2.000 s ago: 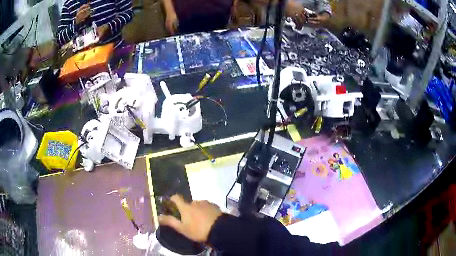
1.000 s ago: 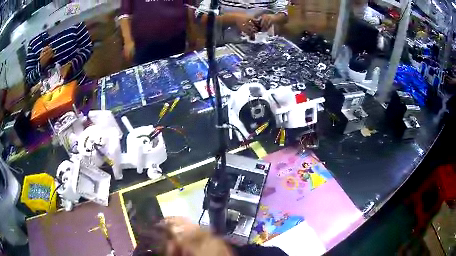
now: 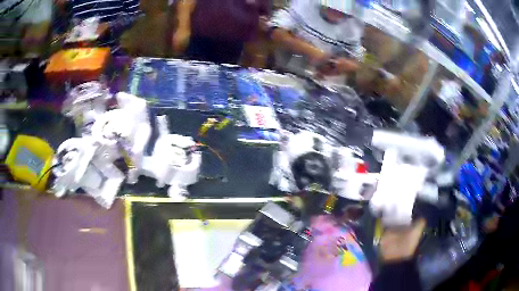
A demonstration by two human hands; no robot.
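The view is blurred by motion. My right hand (image 3: 401, 240), in a dark sleeve, is raised at the right and holds a white housing (image 3: 403, 179) upright above the bench; the fingers are partly hidden behind it. My left hand is not in view. Several other white housings (image 3: 128, 128) stand grouped at the left back of the bench. More white housings, one with a round black-centred part (image 3: 311, 167), stand at the centre right with a small red patch beside them.
A screw feeder (image 3: 277, 217) sits on the mat at the lower centre. A yellow parts bin (image 3: 29, 161) is at the far left and an orange box (image 3: 77, 62) at the back left. A pile of black parts (image 3: 336, 111) lies at the back. People stand opposite.
My right hand has moved from the lower centre to the right and up, and now holds a white housing. The camera view has turned, and the driver's upright dark cable no longer shows clearly.
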